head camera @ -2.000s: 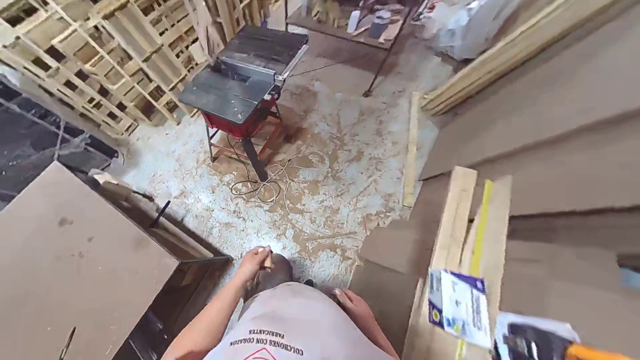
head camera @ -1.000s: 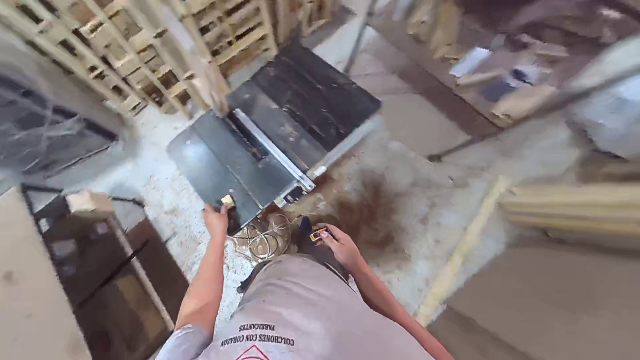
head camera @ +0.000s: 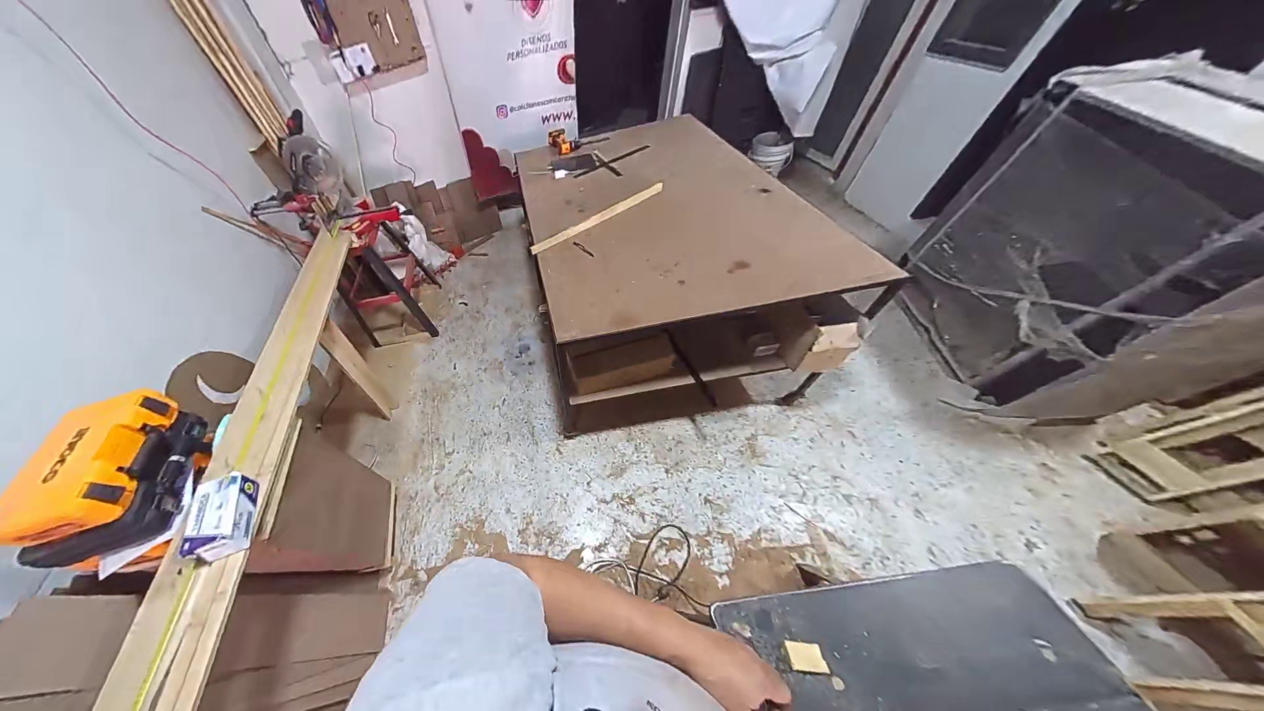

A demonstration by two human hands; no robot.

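Note:
My left hand (head camera: 741,677) is at the bottom edge, against the near edge of the black table saw top (head camera: 928,642). Its fingers are partly cut off by the frame, and whether they hold anything is unclear. Just right of the hand, a small square wood piece (head camera: 807,657) lies flat on the saw top, with a smaller chip beside it. My left forearm crosses in front of my shirt from the left. My right hand is out of view.
A large brown-topped worktable (head camera: 711,227) carries a wooden strip (head camera: 597,219) and a cordless drill (head camera: 563,142). Long boards (head camera: 267,380) run along the left beside an orange case (head camera: 84,464). Coiled cable (head camera: 662,563) lies on the floor; pallets (head camera: 1185,474) stand right.
The view has swung strongly to the left. A second ago both hands were in view, the left at the saw top with a small light piece; now the right hand is out of frame.

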